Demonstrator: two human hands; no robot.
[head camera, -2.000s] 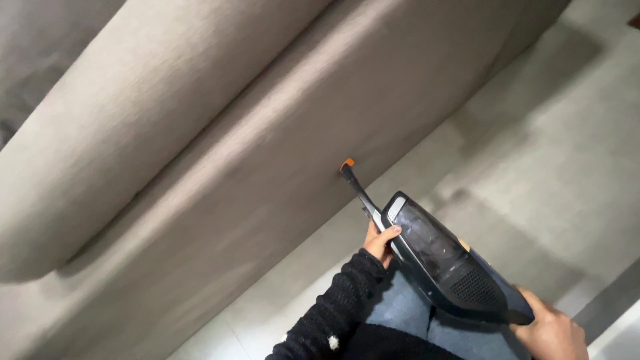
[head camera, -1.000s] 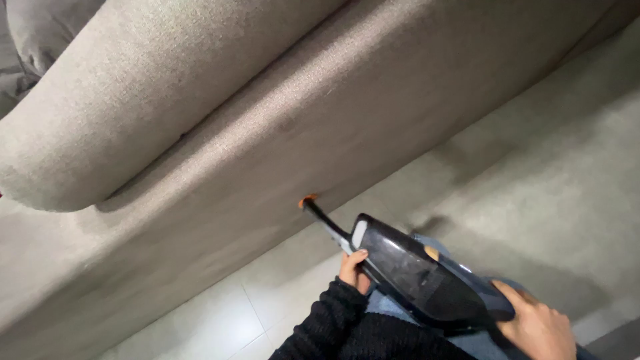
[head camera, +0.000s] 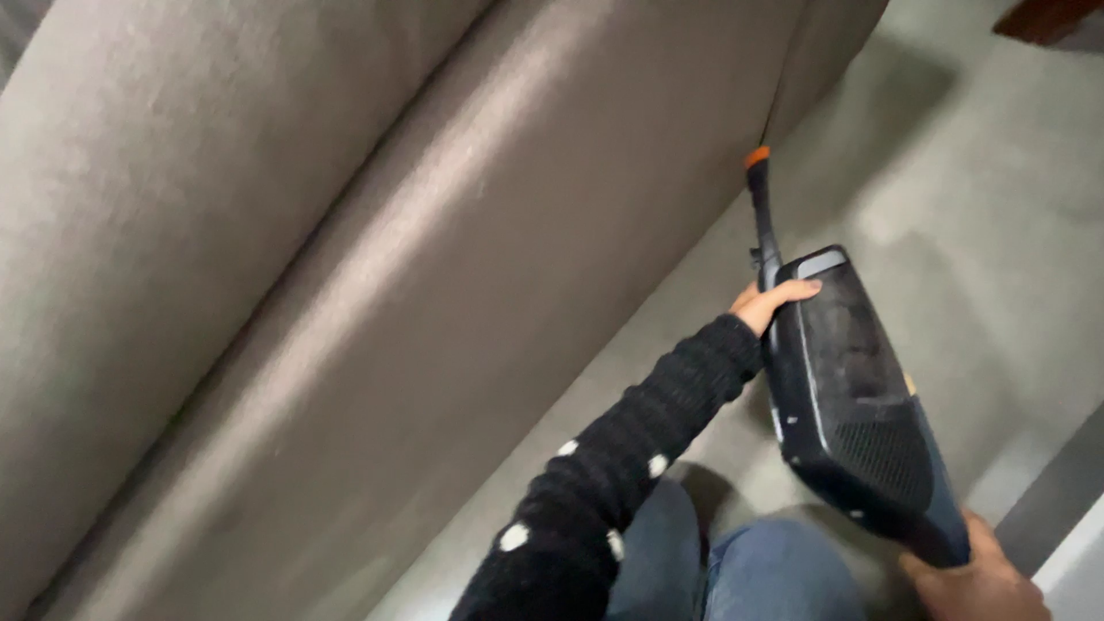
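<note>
A dark handheld vacuum cleaner (head camera: 854, 379) with a clear dust bin slants across the right of the view. My left hand (head camera: 772, 302) grips its front end, the thumb over the bin and the other fingers mostly hidden beneath. My right hand (head camera: 979, 578) is closed round the rear end at the lower right. A narrow nozzle (head camera: 761, 203) with an orange tip (head camera: 756, 156) reaches up from the front, its tip at the lower edge of the grey fabric sofa (head camera: 535, 250), near a vertical seam. Whether the tip touches the fabric is unclear.
The sofa's rounded arm (head camera: 172, 172) fills the upper left. Grey floor (head camera: 1018, 285) runs along the sofa's base. A reddish-brown object (head camera: 1039, 19) is at the top right, and a white edge (head camera: 1078, 561) at the lower right. My jeans-clad knees (head camera: 780, 569) are below.
The vacuum's orange tip has moved along the sofa's lower side to near the seam at its far end. Both hands have kept hold. The view has shifted and turned.
</note>
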